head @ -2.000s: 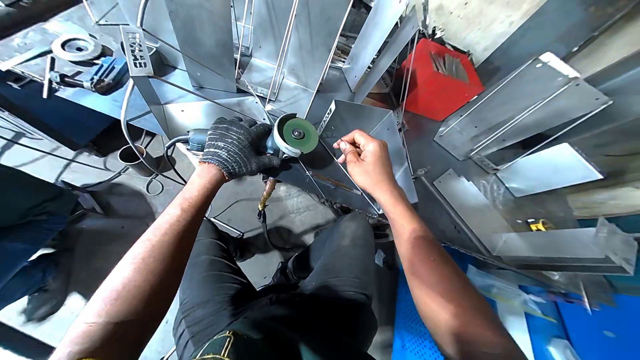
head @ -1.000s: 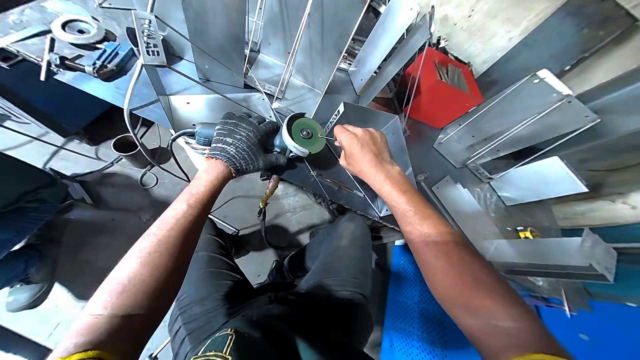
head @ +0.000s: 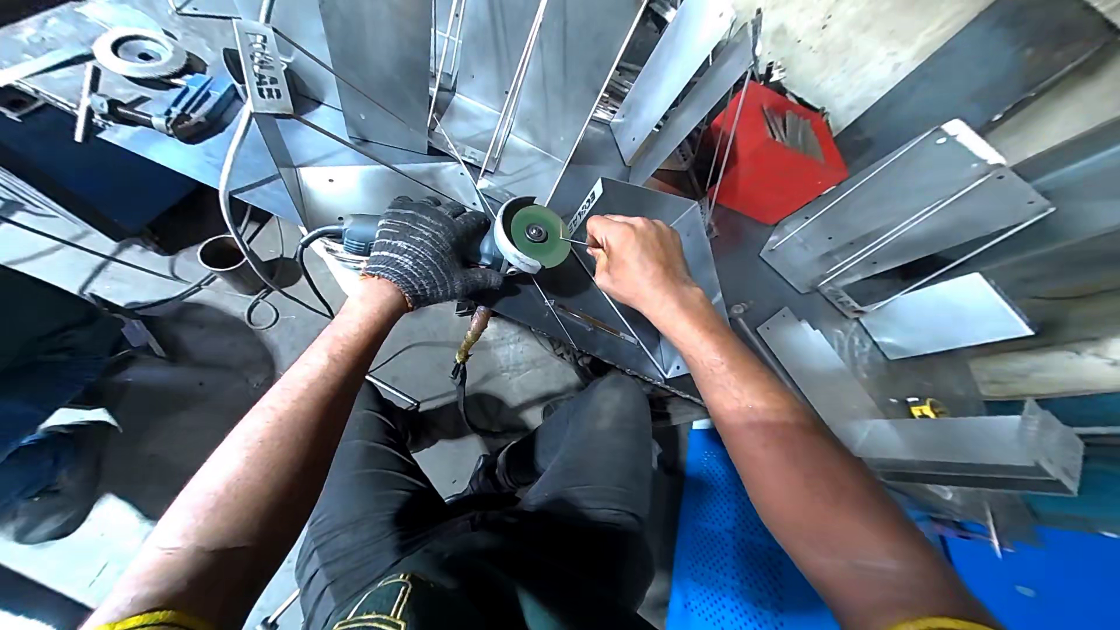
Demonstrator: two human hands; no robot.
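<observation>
My left hand [head: 426, 249], in a grey striped knit glove, is closed around the body of an angle grinder [head: 360, 234]. A green abrasive disc [head: 535, 236] with a pale guard faces up at the tool's head, just right of the glove. My bare right hand [head: 637, 256] pinches a thin metal rod [head: 576, 241], whose tip is at the disc's right edge; whether it touches cannot be told. Under both hands lies an open sheet-metal piece [head: 669, 210] with cut-out lettering. Whether the disc spins is not clear.
Bent sheet-metal parts [head: 910, 206] stand at the right, near a red metal box [head: 774, 157]. A blue bench vise [head: 197, 101] and a grinding wheel [head: 140, 54] are at the upper left. Grey cable [head: 229, 175] hangs beside the table. A person's shoe [head: 57, 494] shows at left.
My right hand has closed to a pinch and come nearer the disc since the earliest frame, with the thin rod now visible. The left hand keeps its hold on the grinder.
</observation>
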